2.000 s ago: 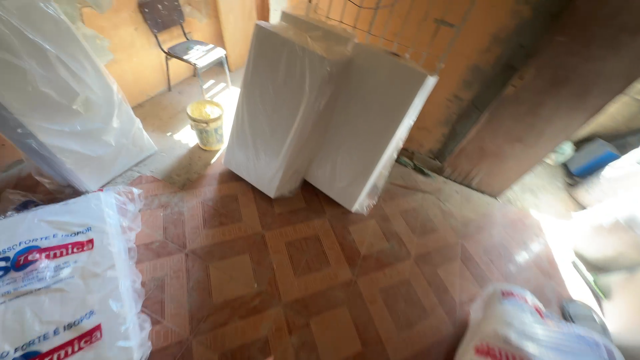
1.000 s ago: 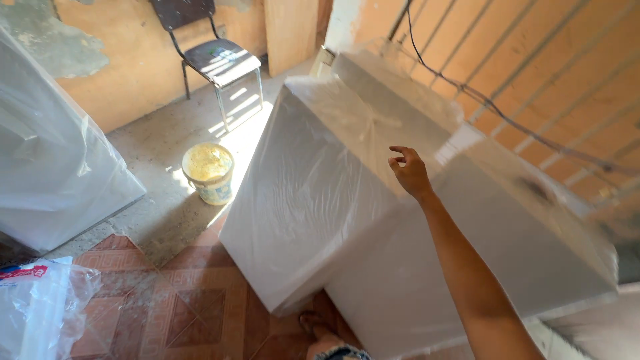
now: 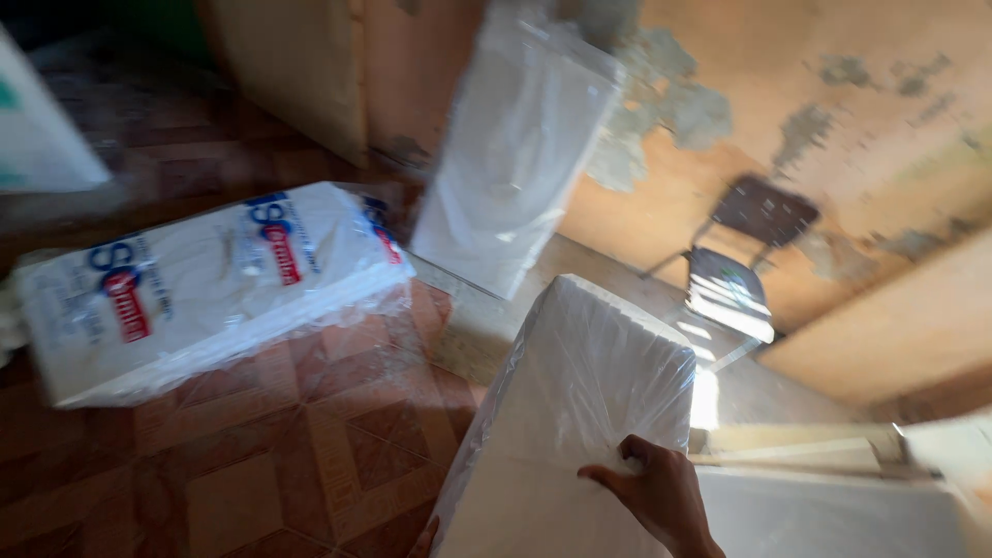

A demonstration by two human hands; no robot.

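A tall white block in clear plastic wrap (image 3: 566, 434), likely foam sheets, stands tilted in front of me at the bottom centre. My right hand (image 3: 659, 488) is on its broad face near the right edge, thumb and fingers curled into the taut film. Only a little of my left hand (image 3: 424, 539) shows, against the block's lower left edge; the rest is out of frame. Right of the block lies another white block (image 3: 821, 511), partly cut off.
A printed plastic-wrapped white pack (image 3: 209, 294) lies on the patterned tile floor (image 3: 240, 496) at left. Another wrapped block (image 3: 519, 155) leans by the peeling orange wall (image 3: 697, 46). A chair (image 3: 728, 271) stands at right. One more white block (image 3: 39, 132) shows far left.
The view has swung left. My right hand, over the wrapped blocks one second ago, now grips the film of one; my left hand has come into view at its edge.
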